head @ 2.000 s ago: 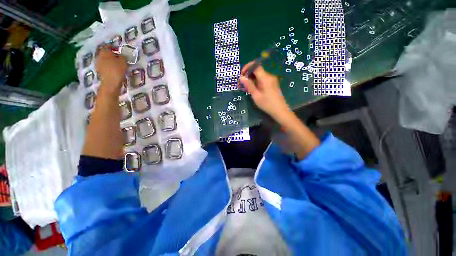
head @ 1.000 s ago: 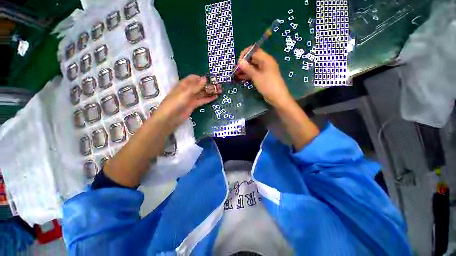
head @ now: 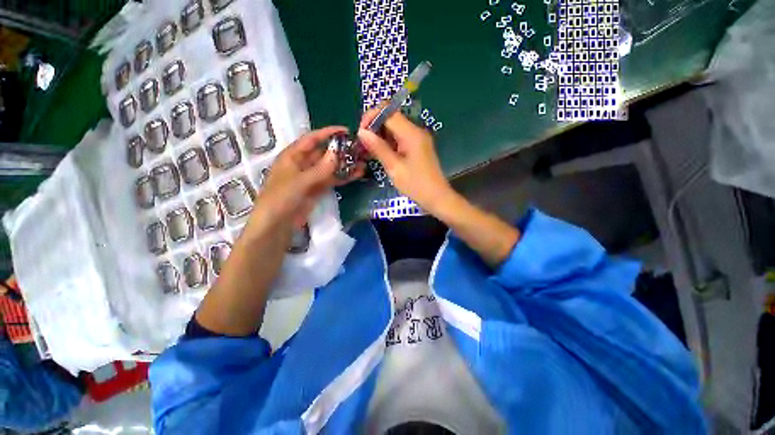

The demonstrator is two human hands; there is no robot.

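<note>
My left hand (head: 299, 174) holds a small silvery housing (head: 343, 156) in front of my body, between thumb and fingers. My right hand (head: 403, 151) holds a slim tool (head: 399, 100) with a grey grip and yellowish part. Its lower end is at the housing; the tip is hidden by the fingers. A white-and-blue gridded adhesive strip (head: 381, 47) lies just beyond the hands. Its lower end (head: 397, 207) shows below them, with tiny white frames between.
A white-lined tray (head: 285, 93) with rows of housings lies to the left, beside white stacked liners (head: 55, 246). A second gridded strip (head: 588, 64) and scattered white frames (head: 528, 59) lie to the right. A translucent bag (head: 749, 110) hangs at the far right edge.
My left hand has come from the tray to the front of my body with a housing. My right hand has moved left and down, bringing the tool to the housing. The view has shifted slightly.
</note>
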